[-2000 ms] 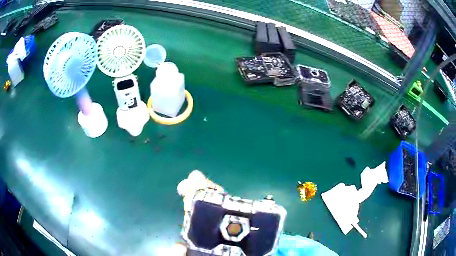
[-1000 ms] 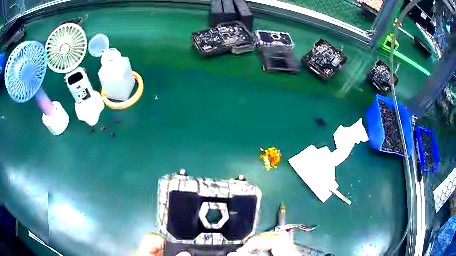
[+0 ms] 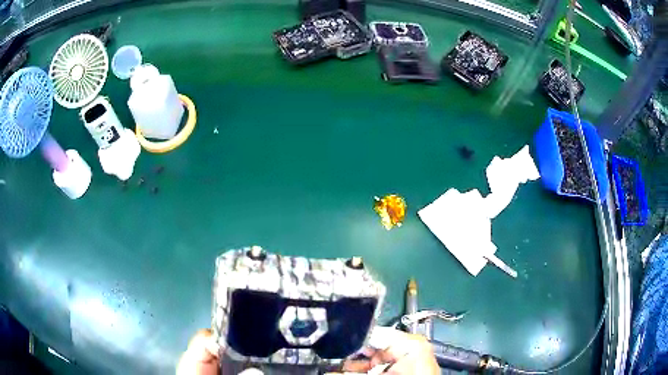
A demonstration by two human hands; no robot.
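A camera housing (image 3: 299,282) with a camouflage rim, dark face and pale hexagonal ring is held up at the bottom middle, face towards me. My left hand (image 3: 199,354) grips its lower left side; only the fingers show. My right hand (image 3: 401,351) holds its lower right side, cut off by the bottom edge. The housing's lower edge is partly hidden by the fingers. A grey screwdriver (image 3: 454,357) with a brass-coloured tip and side lever lies beside and behind my right hand, its cord running right.
A white cloth (image 3: 460,228) with tweezers (image 3: 501,264) and an amber clump (image 3: 390,211) lie mid-right. Blue screw bins (image 3: 550,157) stand right. Part-assembled units (image 3: 474,60) line the far edge. Fans (image 3: 26,113) and a white bottle (image 3: 155,105) inside a yellow ring (image 3: 190,130) stand left.
The housing has come nearer to the camera and tilted, showing more of its camouflage top side. Both hands still hold it. The view has shifted, and more of the screwdriver shows.
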